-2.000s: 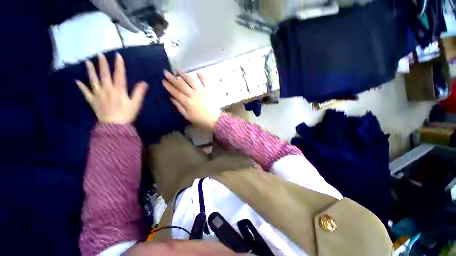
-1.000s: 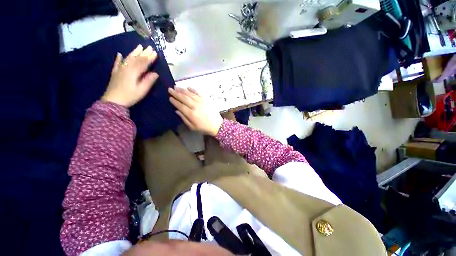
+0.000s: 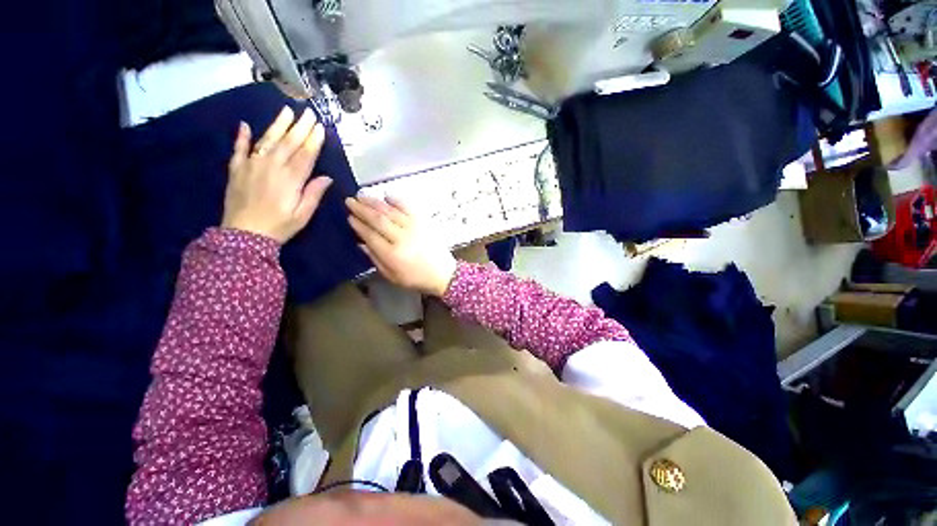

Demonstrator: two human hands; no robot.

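Observation:
A navy garment piece (image 3: 319, 236) lies on the machine bed with its right edge running down from the presser foot (image 3: 327, 107). My left hand (image 3: 272, 175) lies flat on the cloth just below the presser foot, fingers slightly apart. My right hand (image 3: 399, 241) has its fingertips at the cloth's right edge; whether they pinch it cannot be told. The large navy garment bulk (image 3: 62, 277) fills the left side and adjoins the piece. The needle tip is too small to make out.
The white sewing machine head (image 3: 432, 26) spans the top. Thin metal tools (image 3: 519, 100) lie on the bed. A stacked dark bundle (image 3: 673, 159) hangs over the table's right end. A navy garment heap (image 3: 704, 339) is at lower right. Cardboard boxes (image 3: 834, 211) stand at far right.
The left hand has moved up and right over the cloth, to near the presser foot, with its fingers closer together. The cloth edge now lies at the presser foot. More of the machine head shows.

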